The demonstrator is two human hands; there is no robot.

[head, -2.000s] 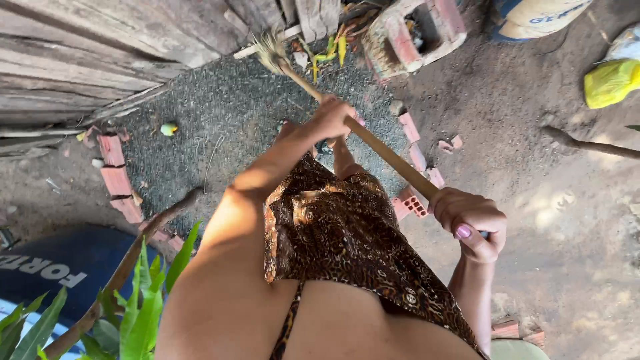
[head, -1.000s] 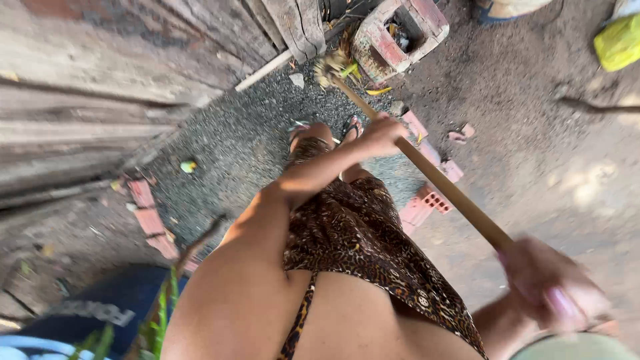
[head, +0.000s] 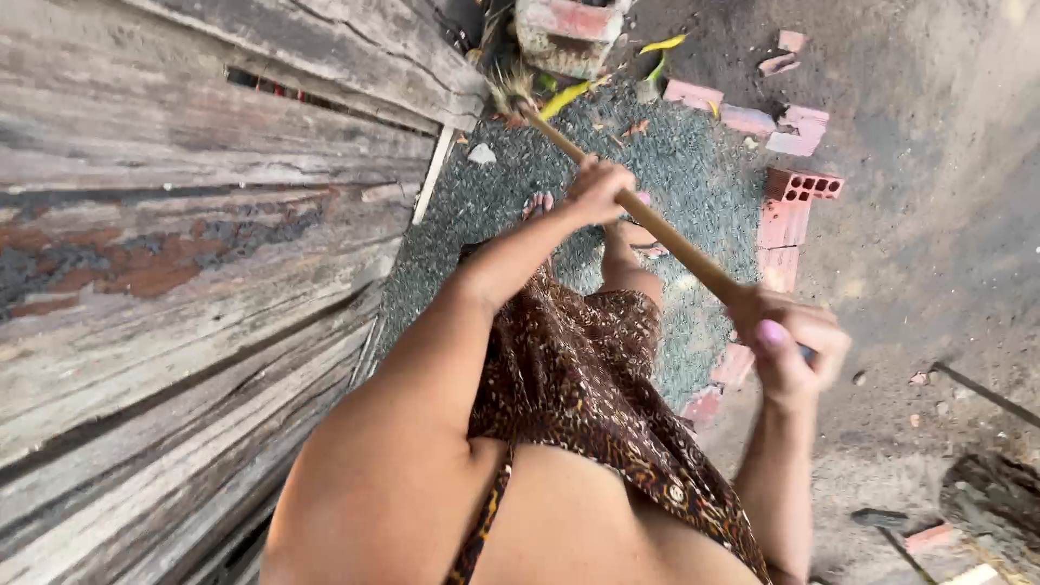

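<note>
A broom's wooden handle (head: 678, 244) runs slantwise across the head view, from lower right to upper left. Its bristle head (head: 510, 89) lies near the foot of the plank wall, beside yellow leaves (head: 565, 99), and is partly blurred. My left hand (head: 601, 188) is closed around the middle of the handle, above the gravel. Around the top end of the handle my right hand (head: 788, 341) is wrapped, with the thumb along it. Below the hands, my feet in sandals stand on the grey gravel (head: 691, 171).
Weathered wooden planks (head: 203, 162) form a wall at the left. Red brick pieces (head: 780, 268) edge the gravel on the right, with a hollow brick (head: 804, 185) among them. A worn concrete block (head: 569, 36) stands at the top. A stick (head: 987, 396) lies on the dirt at right.
The view has shifted toward the plank wall. The broom head, first out on the gravel by a pale strip, then beside the concrete block, is now near the wall's corner. Both hands have kept their hold.
</note>
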